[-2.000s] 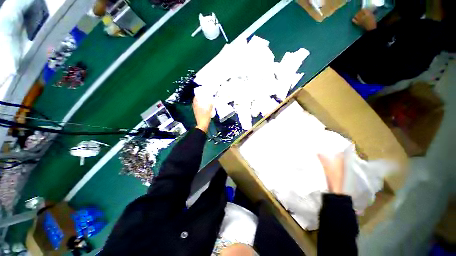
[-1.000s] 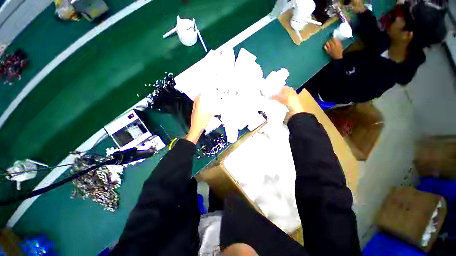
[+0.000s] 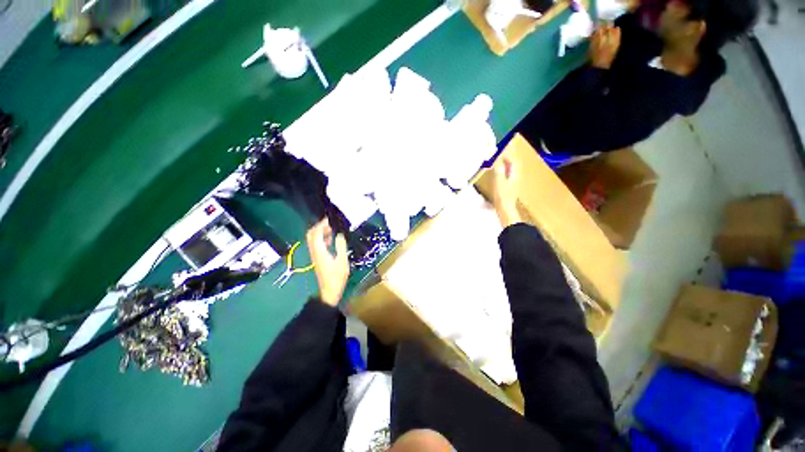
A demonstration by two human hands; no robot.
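A glaring white heap of plastic housings (image 3: 379,141) lies on the bench, its single pieces hard to tell apart. My left hand (image 3: 328,260) is at the near end of the black cable bundle (image 3: 296,181), fingers apart; I cannot tell if it holds a cable. Yellow-handled pliers (image 3: 294,263) lie just left of it. My right hand (image 3: 504,196) is at the heap's right end, by the carton flap; its fingers are blurred and I cannot tell if it holds a piece. The open carton (image 3: 565,207) in front of me holds white contents (image 3: 459,282).
A screw feeder (image 3: 210,234) stands at left under the black screwdriver (image 3: 212,281). Small metal-and-brown parts (image 3: 163,340) lie beside it. A white two-armed unit (image 3: 287,53) is on the green belt. Another person (image 3: 618,97) works at upper right. Cartons (image 3: 717,331) and a blue bin (image 3: 697,410) stand at right.
My right hand came from inside the carton to the heap's right end. My left hand moved from the heap down to the cable bundle's near end. The pliers have come into sight.
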